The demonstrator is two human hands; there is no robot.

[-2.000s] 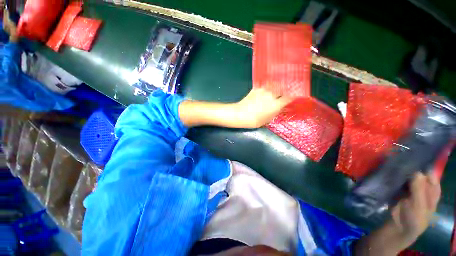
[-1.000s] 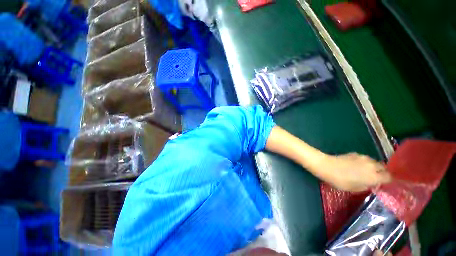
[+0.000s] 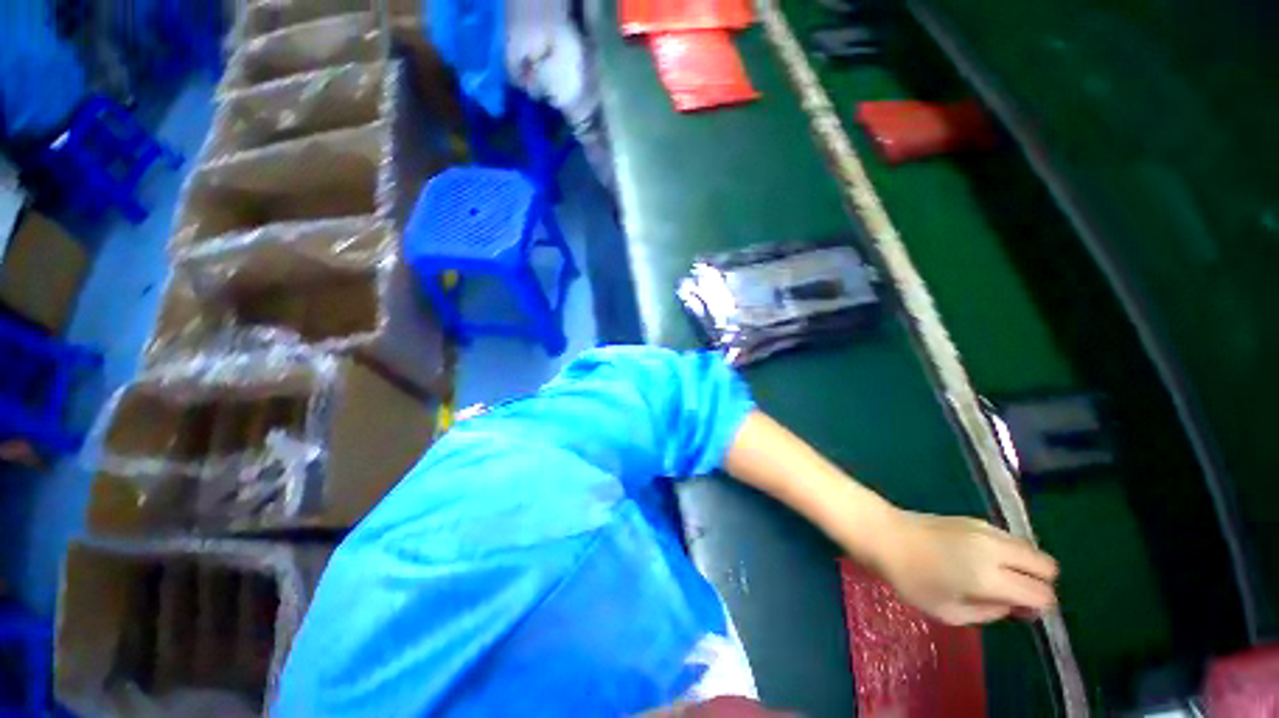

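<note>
My left hand [image 3: 965, 567] is over the conveyor's pale edge strip, with its fingers curled together and nothing visible in them. A red bubble bag [image 3: 909, 648] lies flat on the green bench just below my left hand, cut off by the lower edge. A bagged unit [image 3: 800, 297], grey and dark in shiny clear film, lies on the bench beyond my left forearm. Part of a blurred red thing [image 3: 1248, 685] shows in the bottom right corner. My right hand is out of the picture.
The conveyor [image 3: 968, 281] carries another dark unit [image 3: 1055, 432] and a red bag [image 3: 919, 129]. More red bags [image 3: 701, 68] lie at the bench's far end. A blue stool [image 3: 477, 218] and plastic-lined cardboard boxes [image 3: 288, 302] stand left of the bench.
The red bag my left hand held over a bagged unit is no longer in it, and that unit is out of view. The view has shifted, showing another unit on the belt.
</note>
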